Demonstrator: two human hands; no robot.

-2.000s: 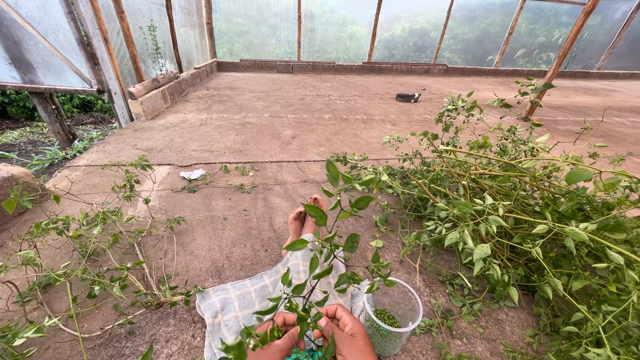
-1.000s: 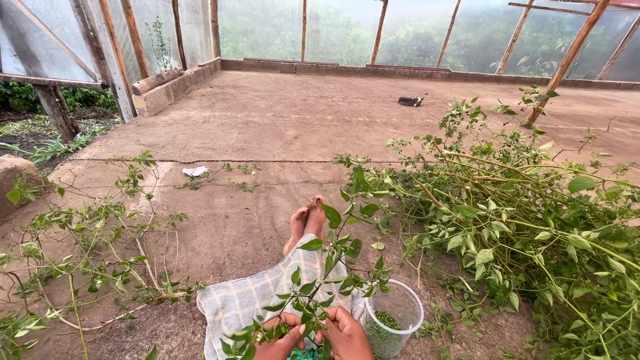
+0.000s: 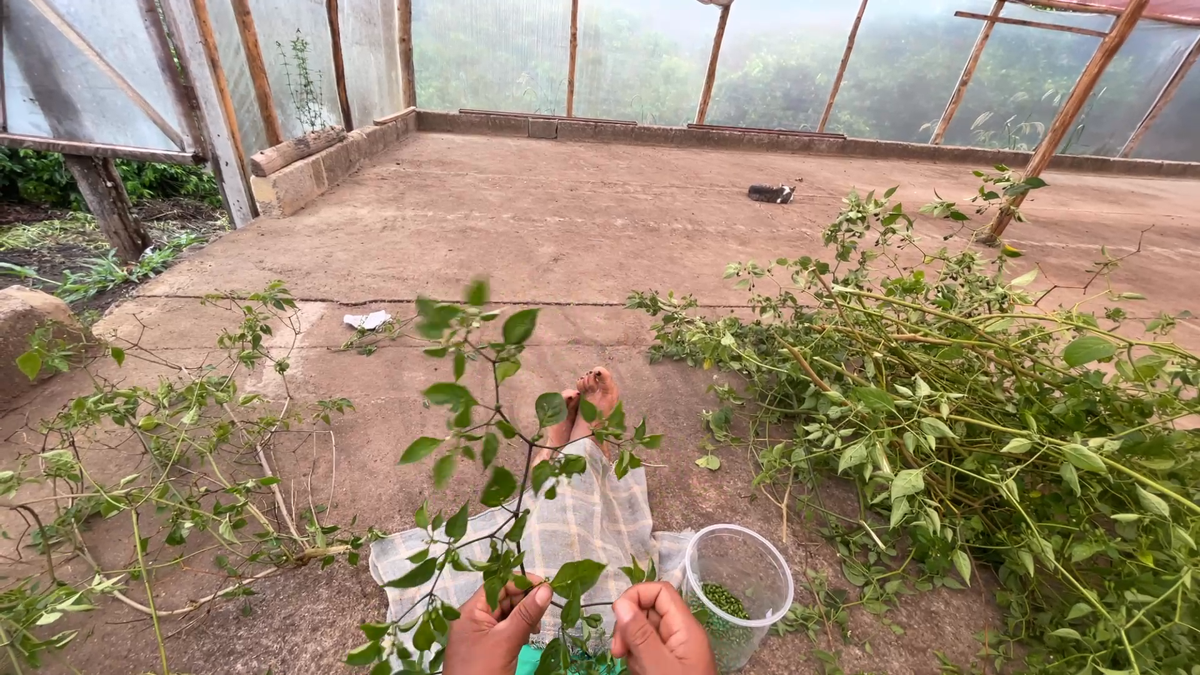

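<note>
My left hand (image 3: 502,626), low in the middle of the head view, pinches a leafy green branch (image 3: 511,506) that rises in front of my legs. Close to its right, my right hand (image 3: 659,630) has thumb and fingers together at a side twig of the same branch; whether something small is between them cannot be told. A clear plastic tub (image 3: 739,591) with small round green berries (image 3: 725,601) in its bottom stands just right of my right hand. A checked light cloth (image 3: 591,525) covers my outstretched legs, with my bare feet beyond it.
A large heap of cut leafy branches (image 3: 984,394) lies at the right, and more thin branches (image 3: 216,506) lie at the left. Farther off are a white scrap (image 3: 367,321), a dark and white animal (image 3: 772,193) lying on the floor and a leaning wooden post (image 3: 1069,122).
The branch has tilted and shifted left, its top now left of my feet. My right hand has moved a little apart from my left hand.
</note>
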